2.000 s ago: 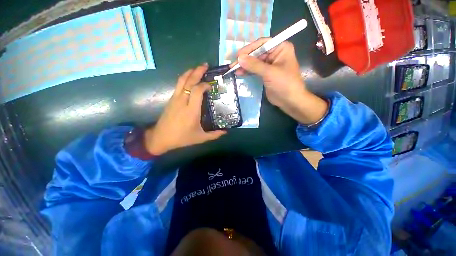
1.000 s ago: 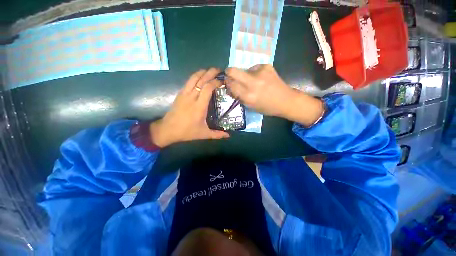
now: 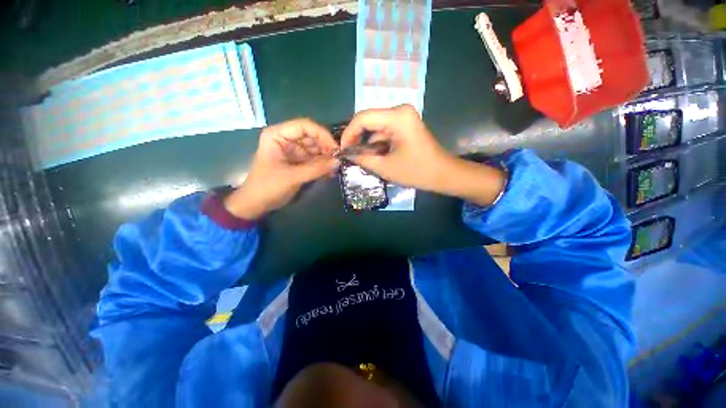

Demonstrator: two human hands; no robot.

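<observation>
The black phone unit (image 3: pixel 364 188) lies on the lower part of the pale blue-white sticker sheet (image 3: pixel 391 60), its top hidden by my hands. My left hand (image 3: pixel 292 163) is above and left of the phone, its thumb and forefinger pinched together at the phone's upper left; whether a tiny piece is between them is too small to tell. My right hand (image 3: pixel 402 151) holds the dark-looking tweezers (image 3: pixel 360 149), their tip meeting my left fingertips.
Spare sticker sheets (image 3: pixel 147 103) lie at the left. An off-white strip-like item (image 3: pixel 498 57) lies beside the red parts bin (image 3: pixel 549 68). A clear blister tray (image 3: pixel 696 131) with several phone units is at the right edge. The bench's worn pale edge strip (image 3: pixel 199 33) runs along the back.
My left hand has let go of the phone's side and moved up to meet the tweezers. My right hand has turned the tweezers sideways, off the phone's face. The view has shifted slightly.
</observation>
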